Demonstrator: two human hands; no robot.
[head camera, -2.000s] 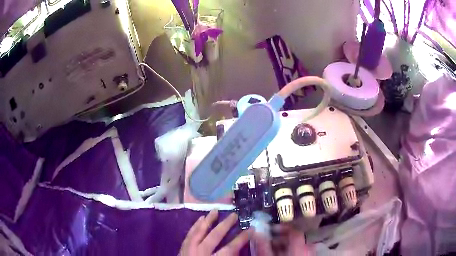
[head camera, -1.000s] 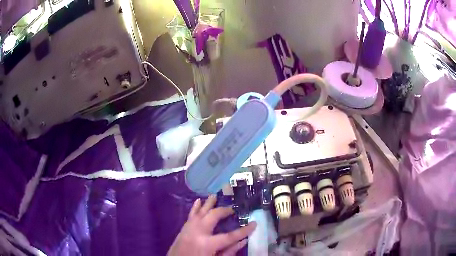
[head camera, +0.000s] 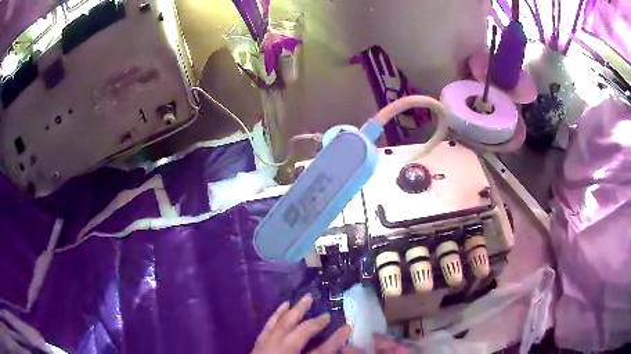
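Observation:
A shiny, puffy purple panel with a white edging strip along its far edge lies left of the off-white overlocker. My left hand lies on the panel just below the presser foot area, fingers a little apart, gripping nothing visible. My right hand is only a blurred, cut-off patch at the bottom edge; its fingers and any hold cannot be made out. Soft pale blue material lies between the hands, beside the foot. The pale blue lamp hangs above the foot and partly hides the machine.
Four cream dials line the machine's front. A white thread cone and a purple cone stand behind it. A beige case, cable and glass vase are at the back. Pale crumpled material lies lower right.
The purple panel's white edge has shifted away from me and tilted up towards the machine. My left hand has moved lower. My right hand, out of clear view one second ago, shows faintly at the bottom.

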